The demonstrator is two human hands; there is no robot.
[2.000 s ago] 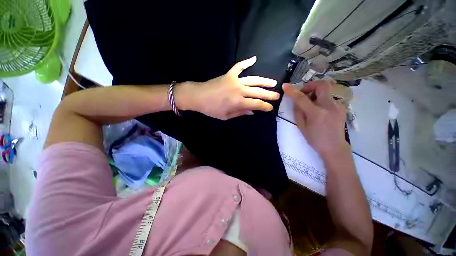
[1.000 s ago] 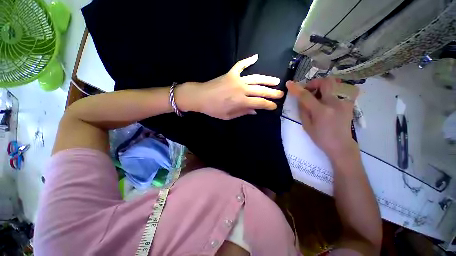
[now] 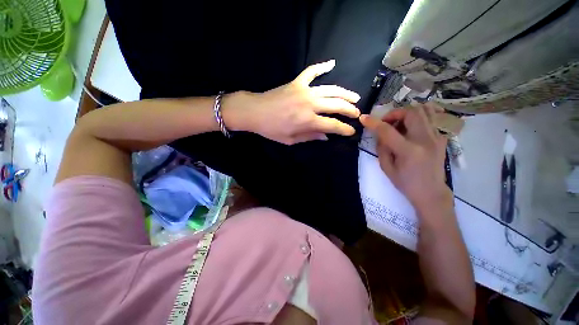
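The black garment spreads over the table and down toward my lap. Its right edge runs beside the presser foot area of the off-white sewing machine. My left hand lies flat on the cloth with its fingers spread and points at that edge. My right hand is at the edge just below the foot, its index fingertip touching the cloth near my left fingertips. Its other fingers are curled; whether they pinch anything is hidden. The needle is too small to make out.
Black snips with a pale tip lie on the machine bed at right. A printed ruler scale runs along the front edge. A green fan, scissors and a plastic bag with light blue cloth are at left. A tape measure hangs over my chest.
The view shifts slightly. Both hands stay at the garment's edge in nearly the same pose, and my right index fingertip now sits slightly lower relative to the presser foot.
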